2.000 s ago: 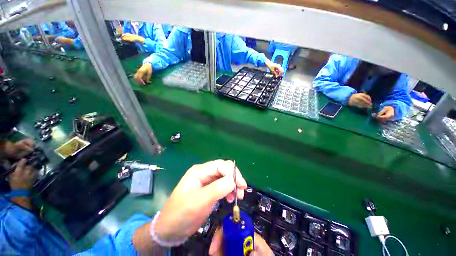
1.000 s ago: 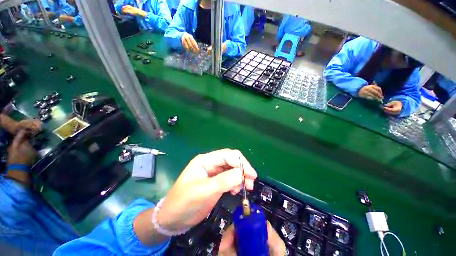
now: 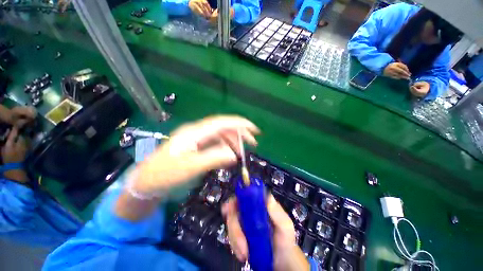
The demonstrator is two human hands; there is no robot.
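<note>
My right hand (image 3: 275, 228) is wrapped around the thick blue body of an electric screwdriver (image 3: 253, 217). Its thin metal bit points up and away from me. My left hand (image 3: 198, 148) is blurred. Its fingers are around the bit near the tip; whether they touch it cannot be told. The black blister tray (image 3: 312, 185) lies below both hands, with small device assemblies (image 3: 351, 216) in its square pockets. My hands and the screwdriver hide part of the tray.
A grey block (image 3: 146, 149) and a slim syringe-like tool (image 3: 145, 133) lie left of the tray. A slanted metal post (image 3: 119, 58) stands behind. A charger plug (image 3: 392, 207) with white cord lies right. Workers in blue sit across the bench and at left.
The view has tilted down, showing more of the tray. The screwdriver body and both hands have moved up in the picture. My left fingers look looser around the bit and are now blurred.
</note>
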